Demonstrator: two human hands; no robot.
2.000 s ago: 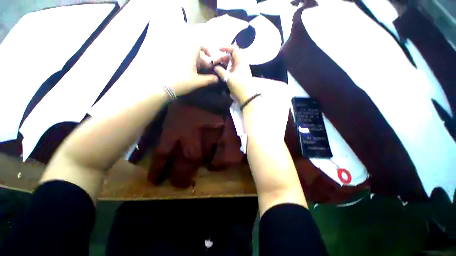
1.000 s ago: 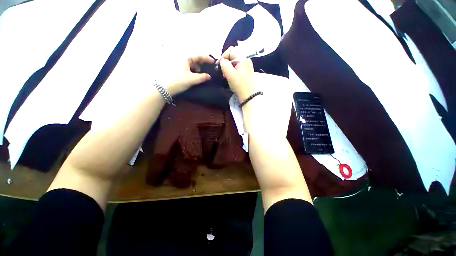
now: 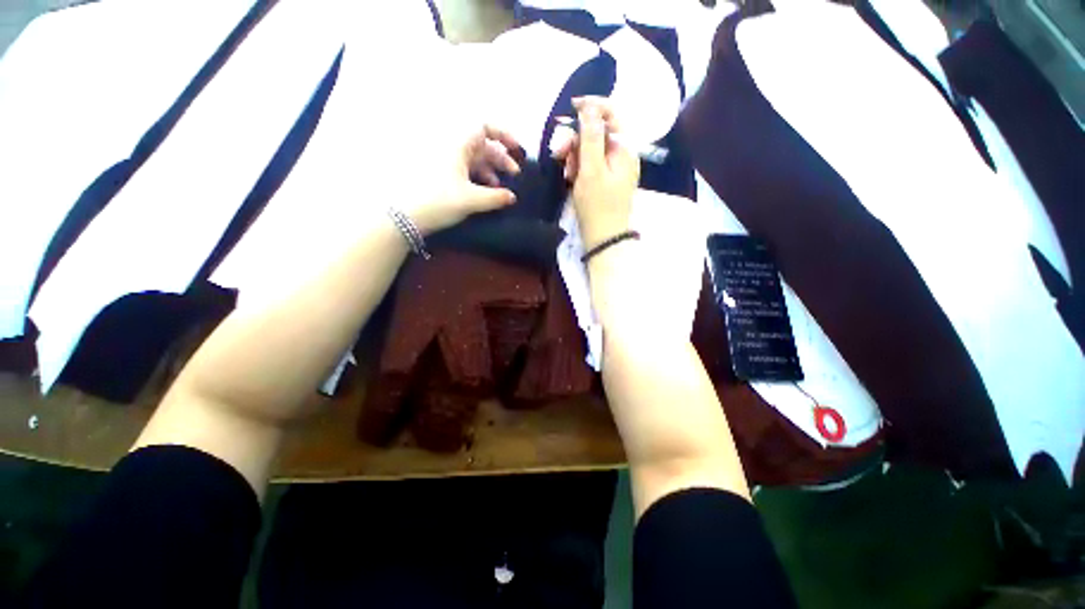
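Small dark cut pieces (image 3: 533,190) lie at the centre. My left hand (image 3: 485,173) is at their left side, thumb and fingers apart, with the fingertips at the dark cloth. My right hand (image 3: 603,161) is just to the right, its fingers pinched on a thin pale pen (image 3: 653,155), whose back end shows beyond the hand; its tip is hard to see. Dark red-brown cut pieces (image 3: 458,321) with stepped ends are piled below my hands, near the table edge.
White-faced panels (image 3: 880,155) lie over dark cloth on both sides. A curved white piece (image 3: 648,83) is above my right hand. A white sheet (image 3: 666,256) is partly under my right forearm. A phone (image 3: 756,312) and a red ring (image 3: 829,424) lie right. The brown table edge (image 3: 535,446) is in front.
My hands were together at the dark piece and are now apart. My right hand has moved up and right with the pen; my left hand's fingers have spread.
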